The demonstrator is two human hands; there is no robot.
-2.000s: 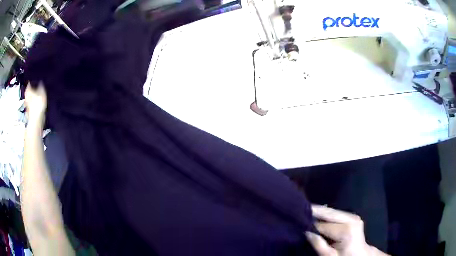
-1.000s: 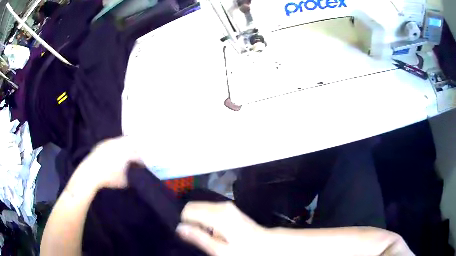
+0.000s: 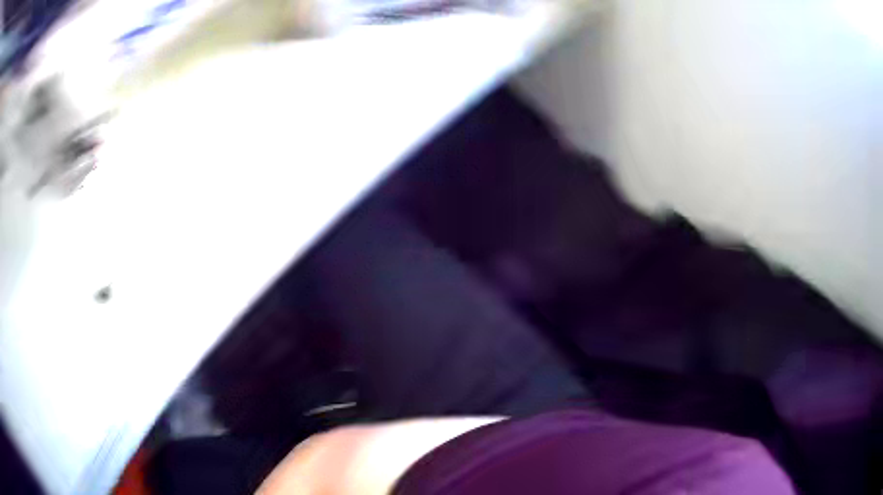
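The view is strongly blurred. The white machine table (image 3: pixel 223 164) fills the left side, its rounded edge running diagonally. Part of the white sewing machine (image 3: pixel 58 72) shows blurred at the upper left. Dark purple-black cloth (image 3: pixel 629 280) lies right of the table edge. A bare forearm (image 3: pixel 358 454) with a purple sleeve (image 3: pixel 600 459) crosses the bottom edge; it looks like my right arm. Its hand is cut off below the picture. My left hand is not in view. Whether either hand holds cloth is hidden.
A large pale surface (image 3: pixel 745 126) stands at the upper right, beside the dark cloth. Dark grey-blue cloth, perhaps my trouser leg (image 3: pixel 426 319), lies below the table edge. A small orange-red object (image 3: pixel 136 476) shows at the bottom left.
The view has swung right and tilted. Both hands and the garment piece they held have left the picture. The purple sleeve has come into view.
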